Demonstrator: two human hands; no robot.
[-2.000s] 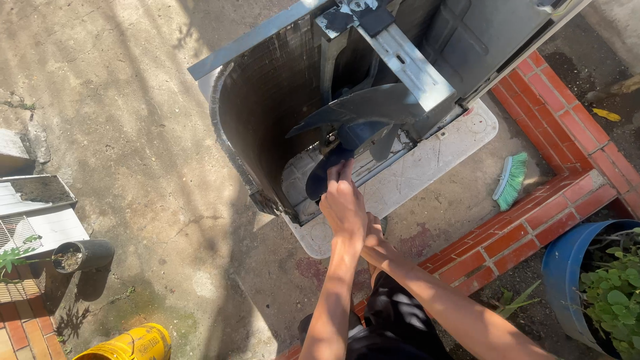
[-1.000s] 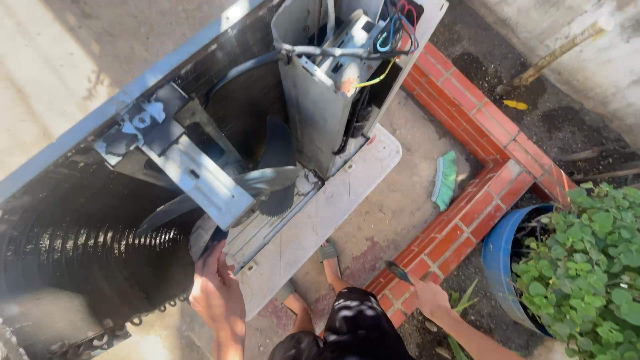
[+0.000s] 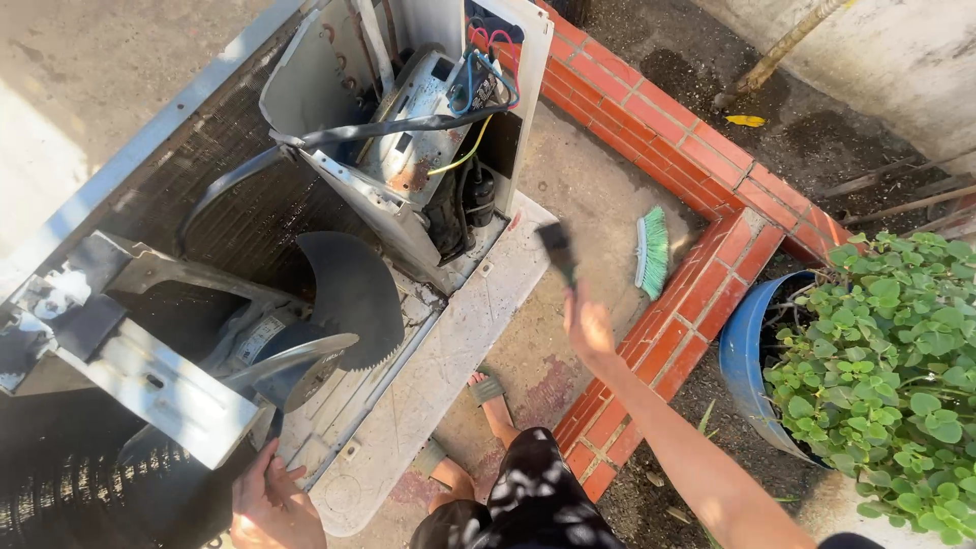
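Observation:
An opened air conditioner outdoor unit stands at the left, its fan (image 3: 354, 297) with dark, serrated blades mounted on a metal motor bracket (image 3: 164, 396). My left hand (image 3: 274, 499) is at the lower edge of the fan, fingers at a dark blade tip beside the bracket's end; whether it grips the blade is unclear. Over the concrete, my right hand (image 3: 589, 324) holds a small dark flat tool, perhaps a brush or scraper (image 3: 557, 245), blurred. Beyond the fan, a metal partition encloses the electrical housing (image 3: 415, 145) with loose coloured wires (image 3: 488, 72). Finned coil (image 3: 198, 160) lines the unit's far side.
A pale slab (image 3: 457, 328) lies along the unit's near edge, close to my feet. A low red brick border (image 3: 686, 297) runs at the right, with a green-bristled broom head (image 3: 653, 252) beside it. Past the border stands a blue planter (image 3: 743, 358) with a leafy plant (image 3: 900, 366).
Two seconds ago both hands were together at the fan. My right hand has since moved away to the right, and now holds the dark tool higher over the concrete than one second ago.

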